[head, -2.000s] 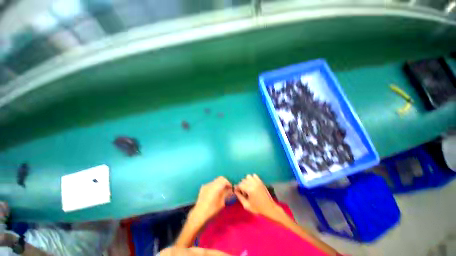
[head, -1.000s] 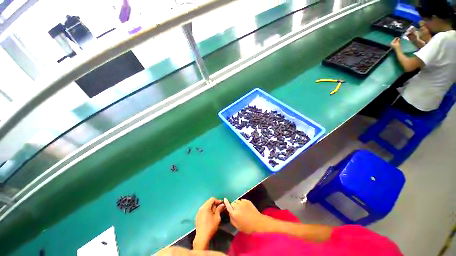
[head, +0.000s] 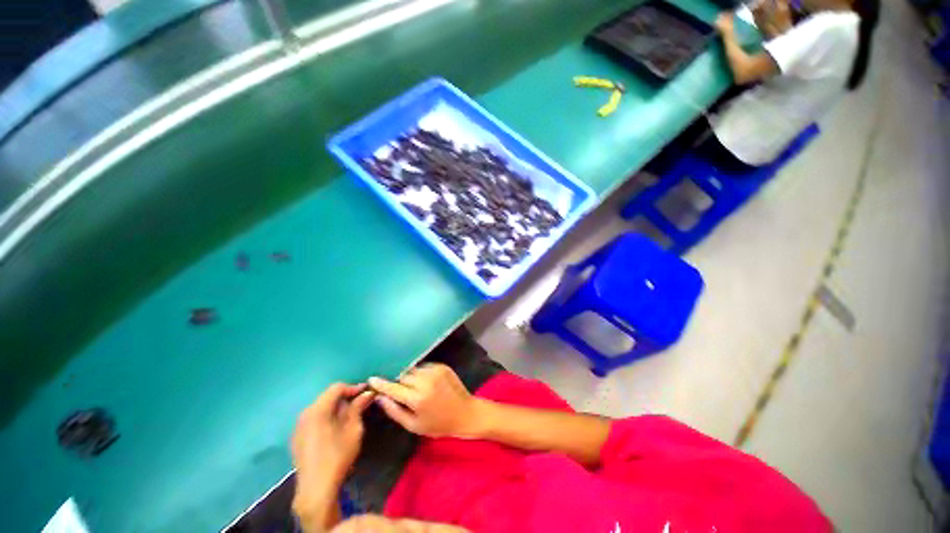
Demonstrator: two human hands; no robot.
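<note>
My left hand (head: 327, 437) and my right hand (head: 429, 402) meet at the fingertips just over the bench's front edge. A small dark part (head: 365, 389) shows between the fingertips, mostly hidden and blurred. A blue tray (head: 342, 144) with a pale lining stands on the green bench (head: 224, 385) beyond my right hand and holds many loose dark parts (head: 469, 193). A pile of dark parts (head: 88, 431) lies on the bench at the far left. A few dark pieces (head: 202, 315) lie apart between the pile and the tray.
Yellow-handled pliers (head: 601, 92) and a black tray (head: 651, 40) lie farther along the bench. A person in a white shirt (head: 802, 89) sits beside them on a blue stool. An unoccupied blue stool (head: 648, 286) stands below the bench edge. A white sheet's corner (head: 67, 518) shows at lower left.
The view has turned to the right, so the tray, pile and stool appear farther left and the white sheet is mostly out of view. Both hands stay together at the fingertips.
</note>
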